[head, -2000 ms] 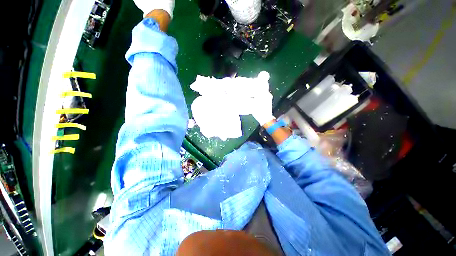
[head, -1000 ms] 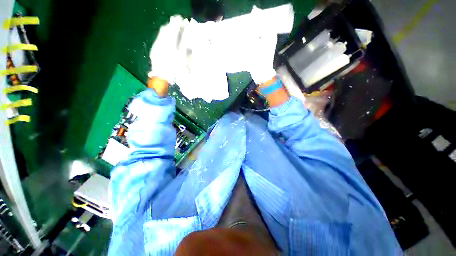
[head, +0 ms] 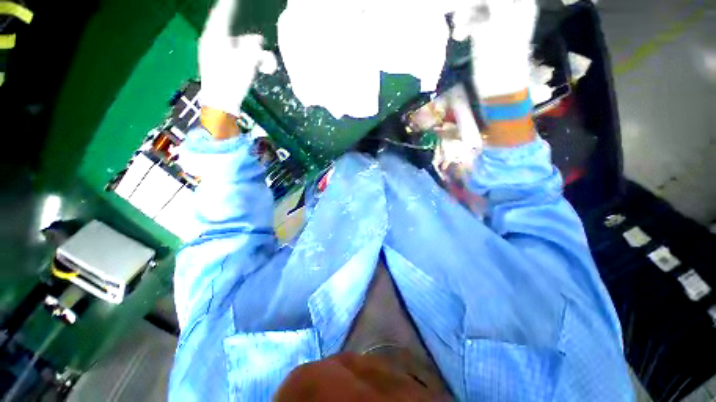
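Observation:
A large white wiping cloth (head: 357, 59) lies over the green mat at the top middle, overexposed and cut off by the top edge. My left hand (head: 228, 67), in a white glove, is to the left of the cloth with a strip of green between them. My right hand (head: 500, 51), in a white glove with a blue band at the wrist, is at the cloth's right side; whether it touches the cloth is unclear. Both hands reach the top edge and are washed out, so their fingers and anything held cannot be made out.
A populated circuit board (head: 161, 169) with pale flat bars lies at the left, partly behind my left sleeve. A grey-white box (head: 106, 251) with a yellow cable is at lower left. A black bin (head: 598, 118) with white scraps stands at the right, beside crinkled clear plastic (head: 455, 149).
My hands have moved apart, the left one away from the cloth and the right one to the right. The view has shifted, showing more of the board and grey-white box.

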